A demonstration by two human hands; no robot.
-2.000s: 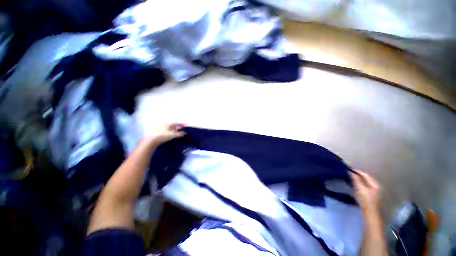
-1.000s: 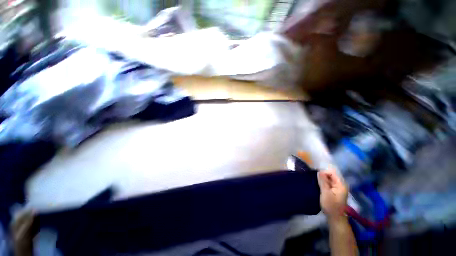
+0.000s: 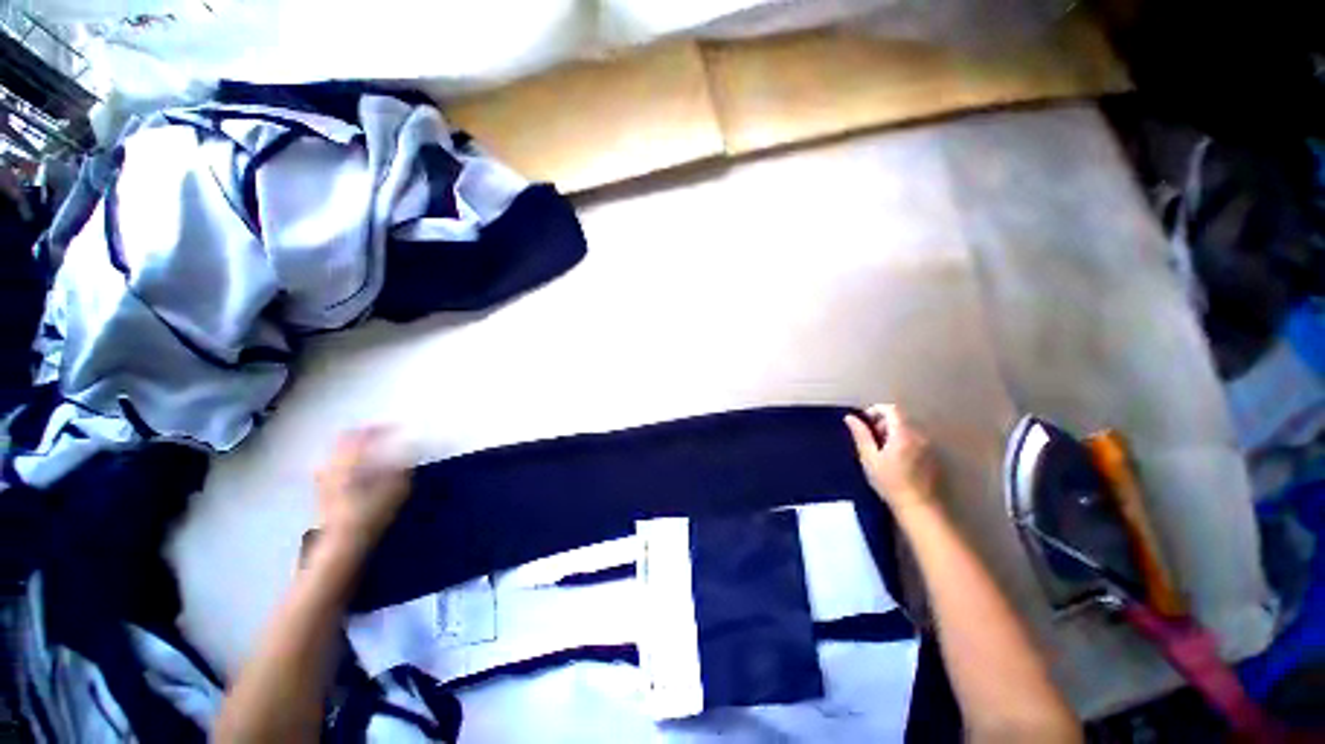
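Note:
A pale grey-white garment (image 3: 552, 696) lies on the off-white pressing cloth in front of me. A wide navy band (image 3: 625, 487) runs along its far edge. A navy rectangle (image 3: 756, 603) and a narrow white strip (image 3: 670, 618) lie on the pale panel. My right hand (image 3: 898, 458) pinches the band's far right corner between thumb and fingers. My left hand (image 3: 361, 487) is blurred at the band's left end; its grip cannot be made out. The steam iron (image 3: 1083, 509) lies to the right of my right hand, untouched.
A crumpled navy-and-pale garment pile (image 3: 247, 247) lies at the far left and continues down the left side. Tan board (image 3: 610, 131) edges the table's far side. The iron's dark-red hose (image 3: 1199, 669) trails to the lower right. White fabric (image 3: 363, 37) lies beyond the board.
The garment has come down flat on the cloth, its navy band farther from me. The navy rectangle and white strip now show. The view has turned, bringing the whole iron into sight.

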